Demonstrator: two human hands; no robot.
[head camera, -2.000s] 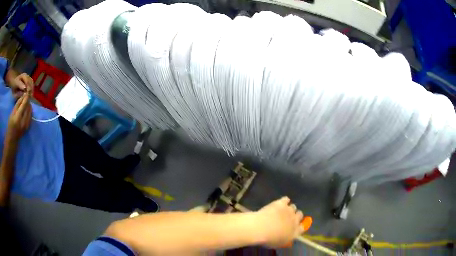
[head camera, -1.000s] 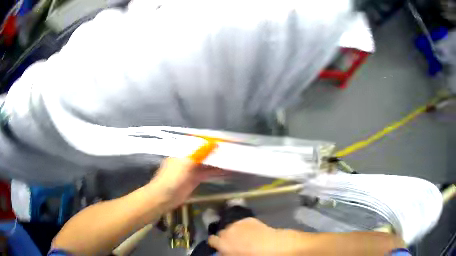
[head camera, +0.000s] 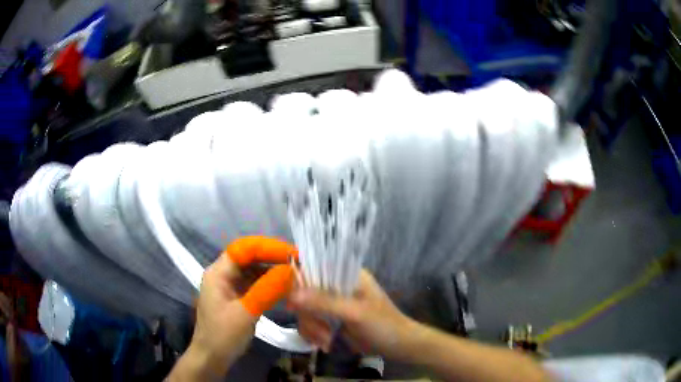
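Note:
A bundle of thin white cables (head camera: 336, 254) fans upward, its ends with dark tips in front of the hanging row. My right hand (head camera: 351, 317) is closed around the lower part of this fan. My left hand (head camera: 239, 298) is beside it, with orange finger cots on thumb and finger. Their tips meet at the left edge of the fan, pinching what looks like one thin cable end; blur hides detail. A white cable loop (head camera: 280, 336) passes behind and below my left hand. Behind both hands, many white cable bundles (head camera: 448, 171) hang in a long row.
A cream-edged machine tray (head camera: 321, 56) stands behind the row. A red stool with a white cover (head camera: 556, 209) is at the right. A blue stool (head camera: 104, 321) and part of a person in blue (head camera: 22, 362) are lower left. A yellow floor line (head camera: 605, 302) runs lower right.
My hands have come together in front of the hanging row. The bundle that stretched sideways to the right is now held with its ends fanned upward. The view has shifted.

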